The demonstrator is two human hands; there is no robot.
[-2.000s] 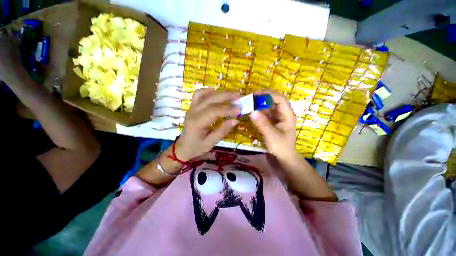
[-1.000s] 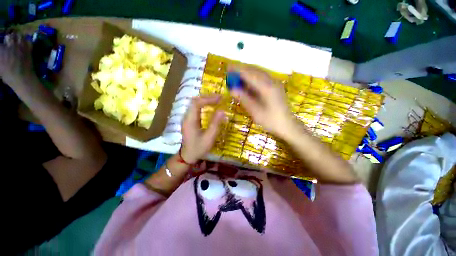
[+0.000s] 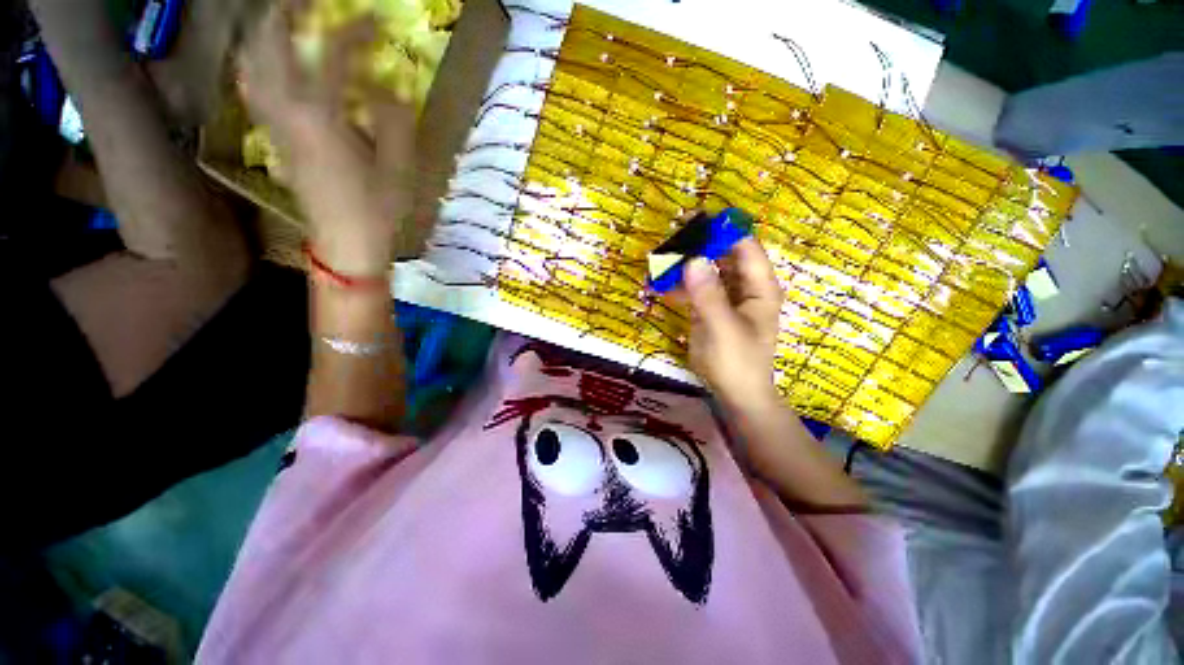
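My right hand point(image 3: 740, 318) holds a blue battery cell point(image 3: 712, 244) above the gold wired sheet point(image 3: 623, 195). The cell has a dark end and a pale patch on its left side. My left hand point(image 3: 331, 156) is blurred and reaches over the open cardboard box point(image 3: 416, 195) at the upper left. Pale-yellow paper pads point(image 3: 409, 39) are heaped in the box. My left fingers overlap the pads, and whether they hold one cannot be told.
A white backing board point(image 3: 883, 46) lies under the gold sheet. Loose blue cells point(image 3: 1006, 353) lie at the right, near a person's grey sleeve point(image 3: 1104, 429). Another person's arm point(image 3: 143, 195) is at the left. A grey bar point(image 3: 1104, 111) is at the upper right.
My left hand has moved from over the gold sheet up and left to the box. My right hand has moved lower and right, still with the cell. The camera view has shifted.
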